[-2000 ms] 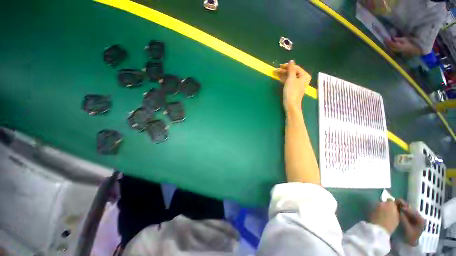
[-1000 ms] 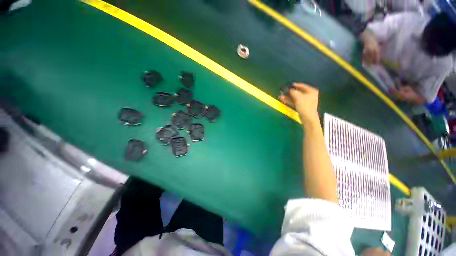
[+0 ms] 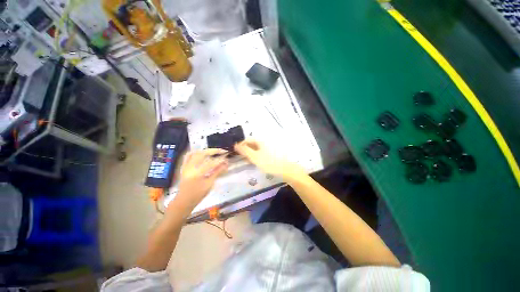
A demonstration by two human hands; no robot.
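A dark nest fixture [image 3: 226, 137] sits on the white machine base [image 3: 216, 63]. My left hand [image 3: 200, 168] is at its near left edge, fingers bent towards it. My right hand [image 3: 258, 155] touches its near right side with the fingertips. Whether either hand holds a small part is hidden by the fingers and too small to tell. Several black watch housings [image 3: 433, 149] lie loose in a cluster on the green belt [image 3: 336, 74] to the right.
A black handheld terminal [image 3: 167, 154] lies left of the fixture. An amber cylinder [image 3: 171, 60] and white tissue [image 3: 181, 94] are behind it. A black block [image 3: 262, 76] and thin tweezers [image 3: 270, 111] lie at the right rear. A blue stool [image 3: 65, 219] stands on the floor at left.
The view has turned from the belt to the machine base. The hand that reached over the belt's yellow line is now out of that area, and both my hands are at the fixture.
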